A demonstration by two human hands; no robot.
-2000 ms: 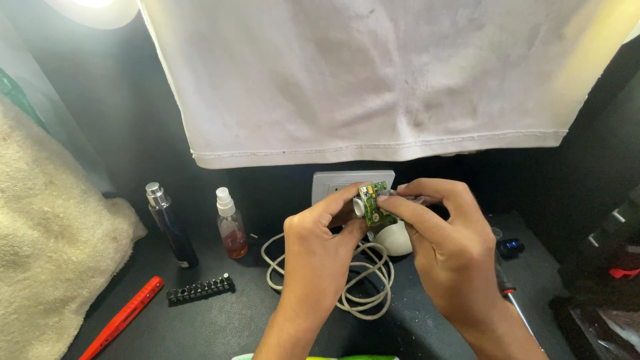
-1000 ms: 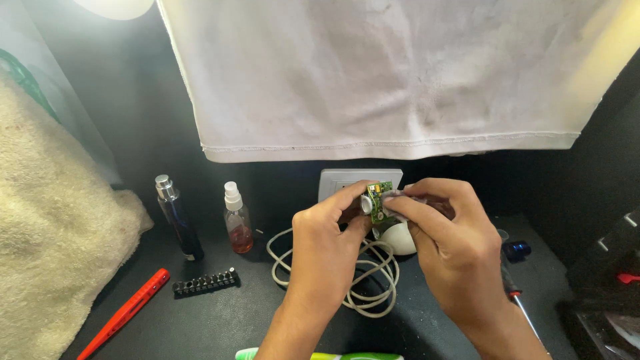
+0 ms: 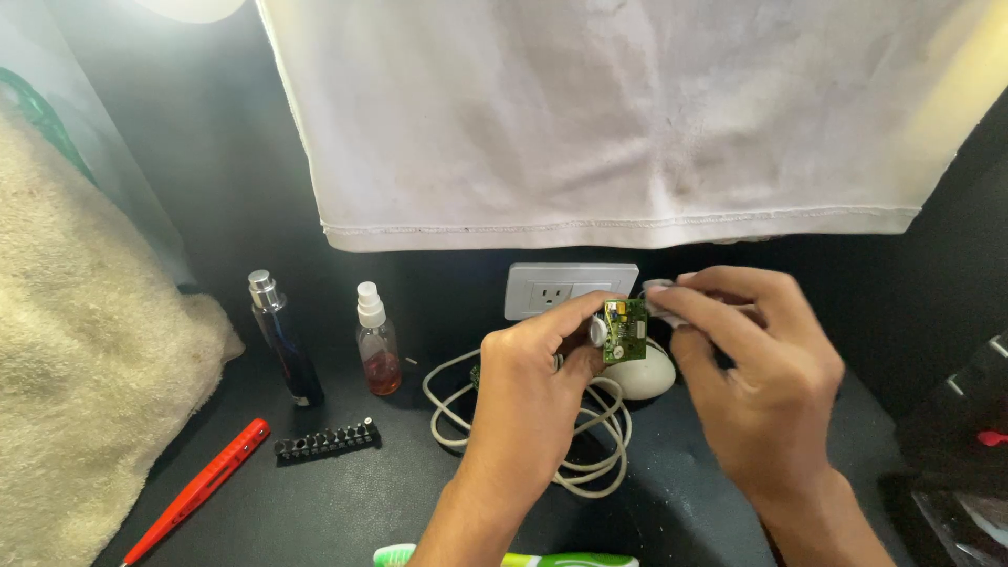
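My left hand (image 3: 535,378) grips a small green circuit board (image 3: 626,331) by its left side, with a round silvery-white part (image 3: 598,331) at that edge. Just right of the board, my right hand (image 3: 756,378) pinches a crumpled whitish cloth or tissue (image 3: 661,303) between thumb and fingers. Below the board a rounded white plastic piece (image 3: 646,374) rests on the dark surface, beside a loosely coiled pale cable (image 3: 618,433). My left hand hides part of the cable.
A red pen-shaped tool (image 3: 197,492), a rack of screwdriver bits (image 3: 327,442), a dark spray bottle (image 3: 287,346) and a clear spray bottle (image 3: 378,346) are at left. A toothbrush (image 3: 583,560) lies at the front edge. Behind are a wall outlet (image 3: 571,287) and hanging white cloth (image 3: 591,126); a fleecy towel (image 3: 87,339) is far left.
My right hand with the whitish cloth has moved off the board to its right, and more of the board's face shows. My left hand still holds the board.
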